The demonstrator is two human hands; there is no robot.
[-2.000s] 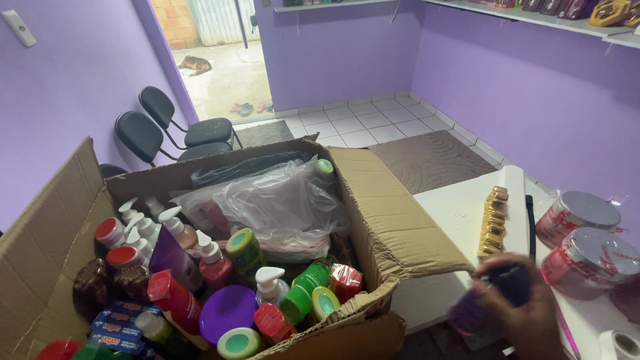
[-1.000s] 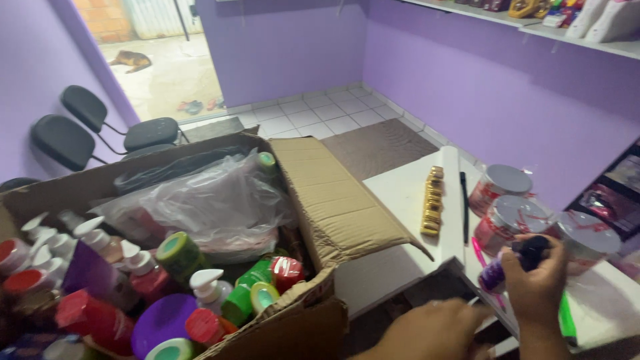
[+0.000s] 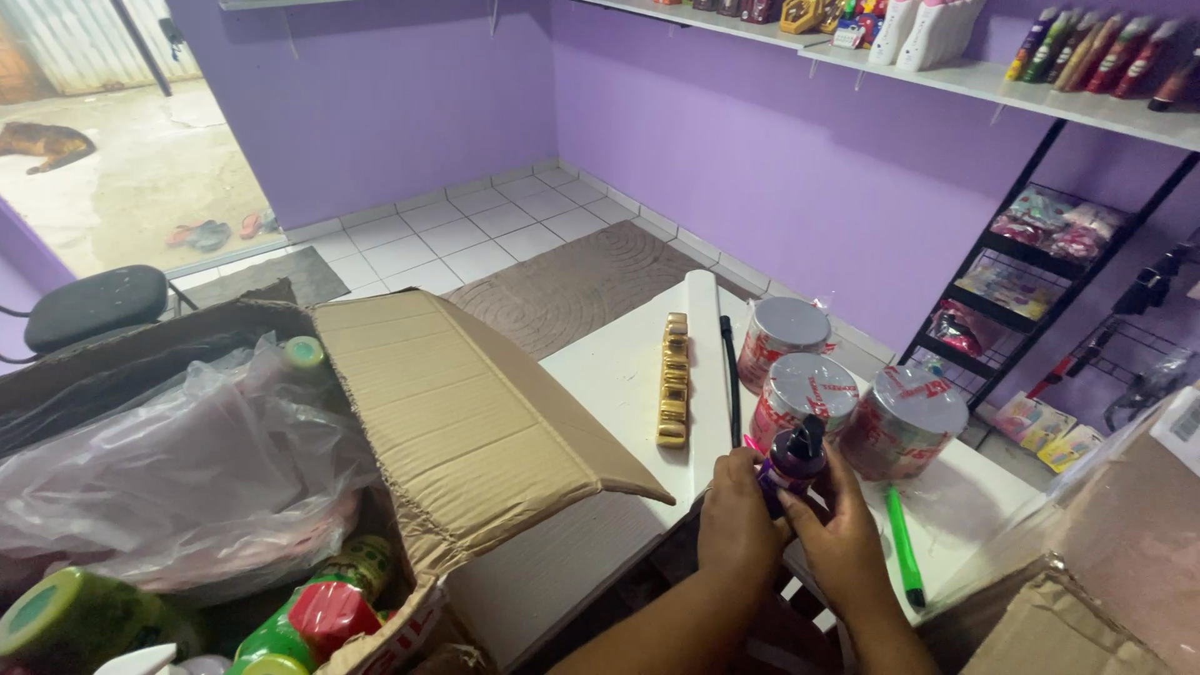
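A small dark purple bottle with a black pump top (image 3: 795,459) is held between both hands above the white table (image 3: 600,366). My left hand (image 3: 741,516) grips it from the left side. My right hand (image 3: 839,534) holds it from the right, its thumb against the front. Just behind the bottle stand plastic-wrapped cylindrical tubs with grey lids (image 3: 811,384). A row of shiny gold items (image 3: 673,384) lies left of the hands, beside a thin black stick (image 3: 731,375). To the right of my right hand is a bright green pen-like object (image 3: 903,544).
An open cardboard box (image 3: 469,412) at the left holds bottles and clear plastic bags (image 3: 187,459). Another cardboard box (image 3: 1078,609) fills the lower right. Wall shelves (image 3: 937,84) with products, a black rack (image 3: 994,291), a chair (image 3: 98,305) and floor mats surround the table.
The bottle, in my right hand alone two seconds ago, is now between both hands. My left hand has moved right to it from beside the box. The view has turned to the right.
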